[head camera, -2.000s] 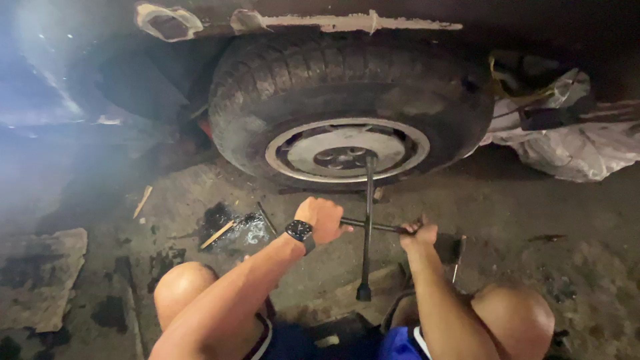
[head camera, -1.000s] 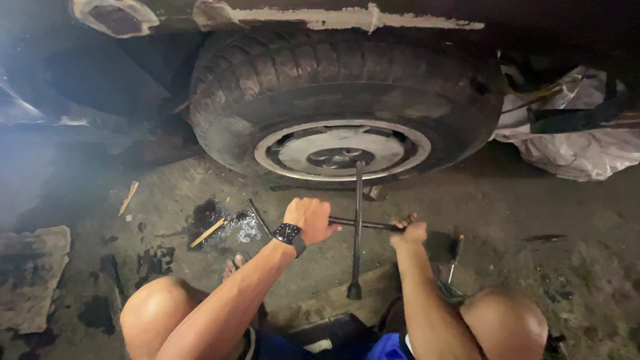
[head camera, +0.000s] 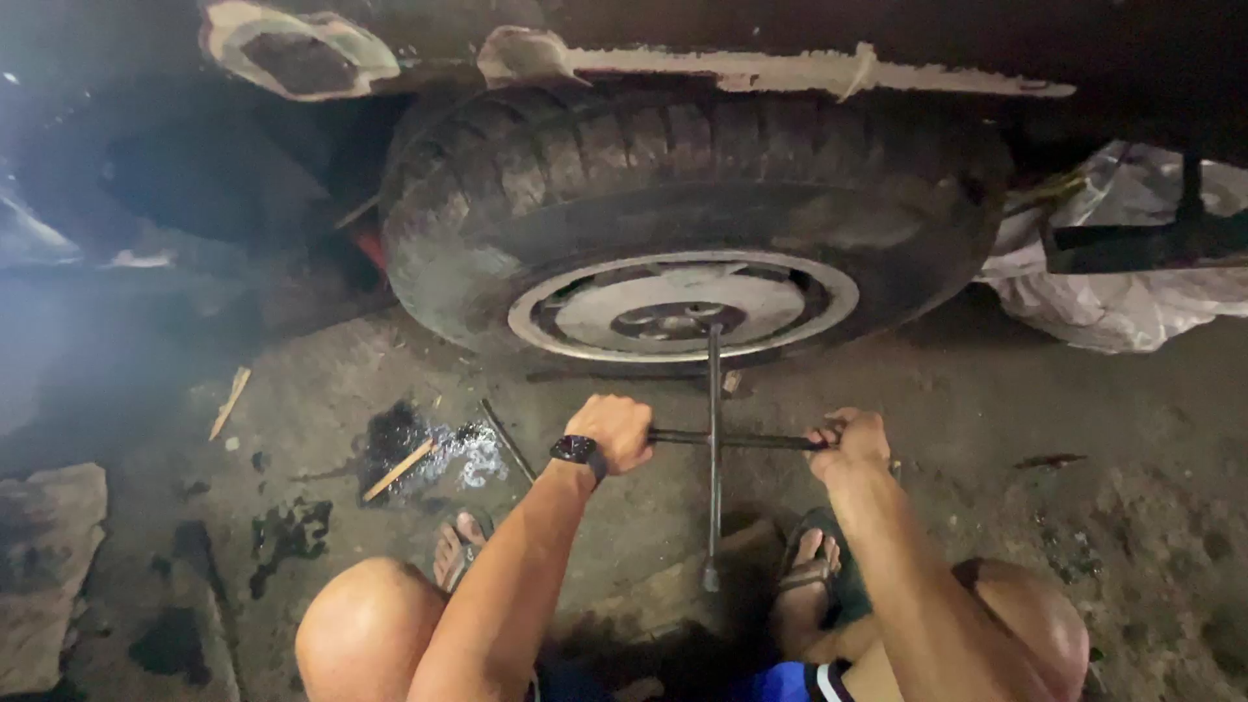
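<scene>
A four-way lug wrench (head camera: 715,487) reaches from the hub of a car wheel (head camera: 604,312) down toward me, one end at a lug position near the rim's centre. My left hand (head camera: 612,434), with a dark watch on its wrist, is closed around the left end of the crossbar. At the crossbar's right end, my right hand (head camera: 850,447) grips it with curled fingers. The bar lies about level between both hands. The tire (head camera: 682,166) is mounted under the car's dark body. Whether the socket is seated on a nut cannot be told.
Wood slivers (head camera: 398,470) and a thin dark rod (head camera: 508,441) lie on the stained floor near a wet patch. A flattened sheet (head camera: 49,575) is at the left, crumpled plastic (head camera: 1092,307) at the right. My sandalled feet and bent knees flank the wrench.
Both hands keep hold of the crossbar, which has gone from slightly tilted to about level. The view has shifted somewhat, showing more of my feet.
</scene>
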